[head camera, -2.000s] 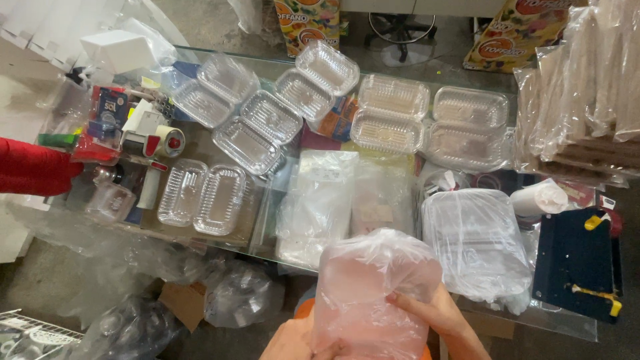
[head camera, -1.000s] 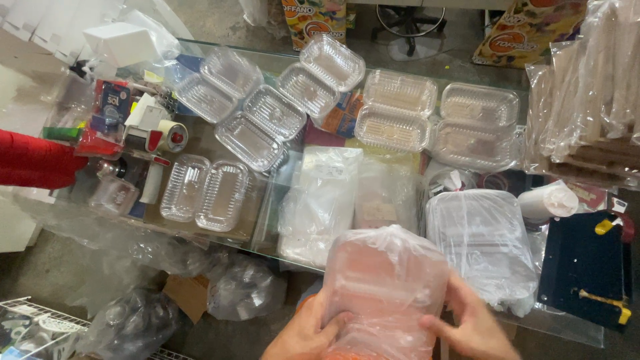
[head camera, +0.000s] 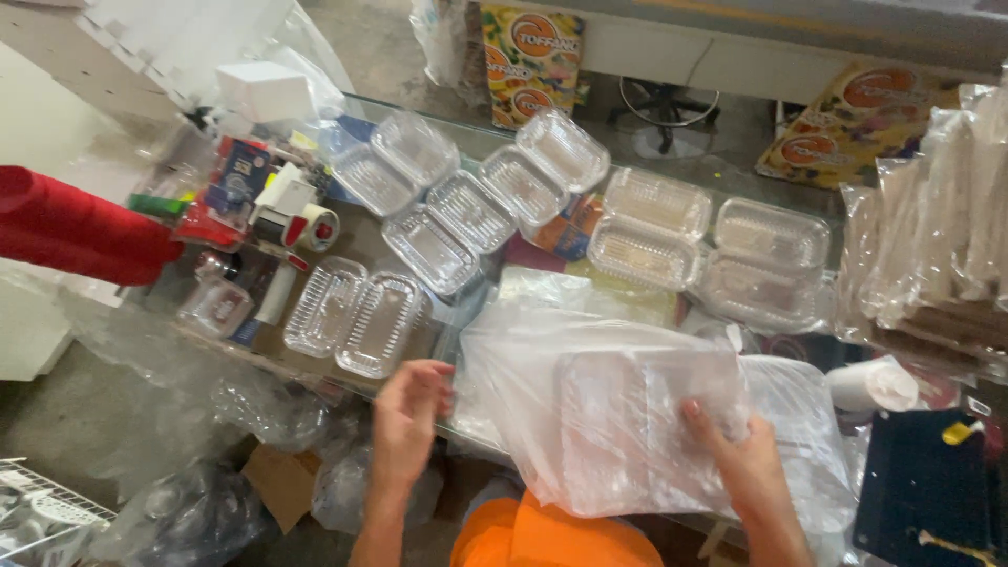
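My right hand (head camera: 736, 441) grips the right side of a translucent plastic bag (head camera: 504, 362) with a stack of clear hinged plastic containers (head camera: 606, 433) inside it. The bag's loose end spreads to the left over the glass table's front edge. My left hand (head camera: 413, 394) is off the bag, fingers apart, just below an opened clear hinged container (head camera: 382, 323) on the table. Another bagged stack of containers (head camera: 803, 449) lies partly behind my right hand. Several more opened clear containers (head camera: 472, 209) lie in a row across the table.
A tape dispenser (head camera: 279, 224) and small packets stand at the left, beside a red roll (head camera: 79, 228). Plastic-wrapped brown bundles (head camera: 929, 236) are piled at the right. A white roll (head camera: 874, 386) lies near a dark blue board (head camera: 921, 488). Printed cartons (head camera: 531, 63) stand beyond the table.
The bag, earlier gathered tight around the stack between both hands, now spreads loose to the left. My left hand has let go and moved left.
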